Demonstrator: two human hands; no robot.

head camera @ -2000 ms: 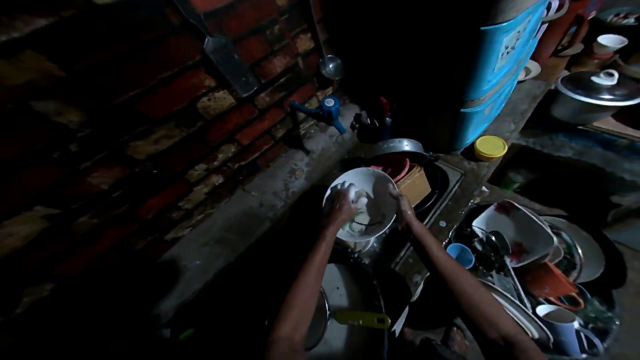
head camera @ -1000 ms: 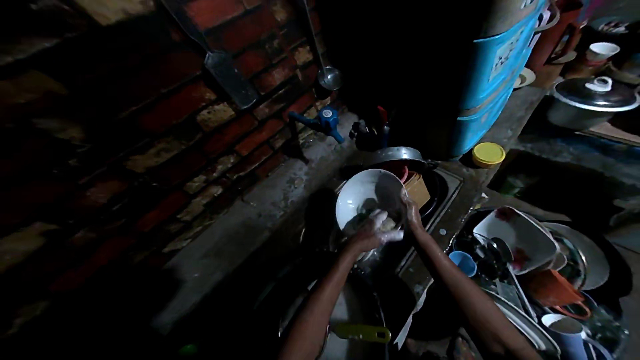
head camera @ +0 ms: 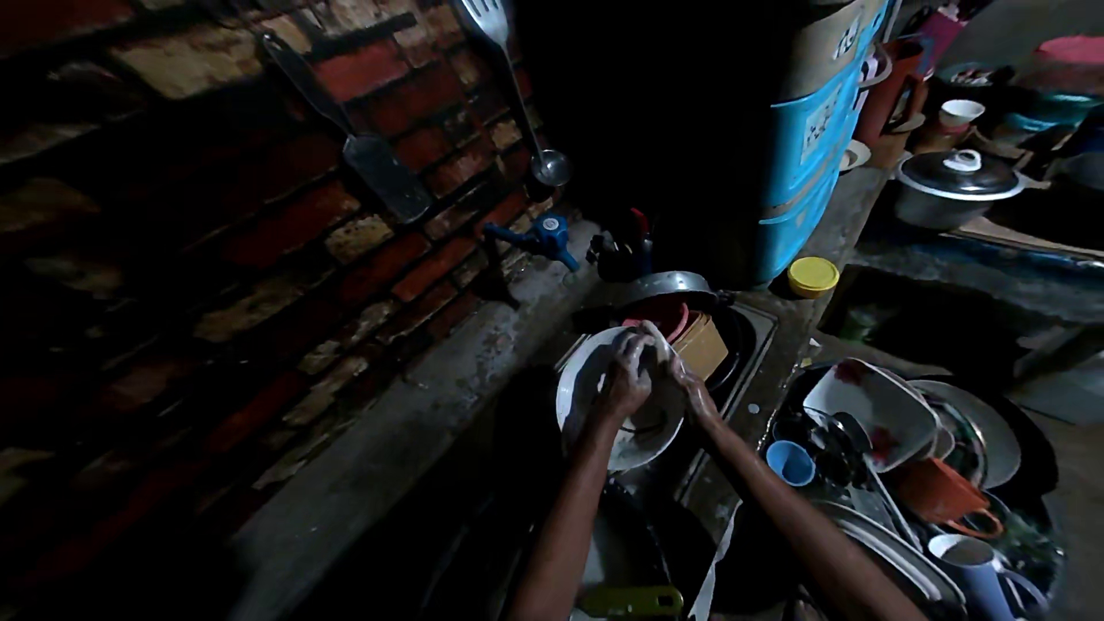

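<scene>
A white bowl [head camera: 580,392] is tilted above the dark sink area near the middle of the view. My right hand [head camera: 690,388] grips its right rim. My left hand [head camera: 632,375] is at the bowl's upper inner side, with its fingers bent around something pale and soapy near the rim; what that is cannot be made out. Suds whiten the fingers. Just behind the bowl are a cardboard-coloured box [head camera: 701,347], a reddish item and a round metal pan [head camera: 668,285]. Under my forearms lies a large dark-rimmed pan with a yellow-green handle [head camera: 630,601].
A blue tap [head camera: 548,237] juts from the brick wall, where a spatula [head camera: 384,177] and a ladle [head camera: 550,168] hang. At right, a basin holds dishes, a blue cup [head camera: 790,463] and an orange mug [head camera: 940,496]. A yellow-lidded tub [head camera: 812,277] stands by the blue container [head camera: 798,181].
My left hand has moved from the bowl's lower edge up to its upper right inner side. The right hand stays on the right rim.
</scene>
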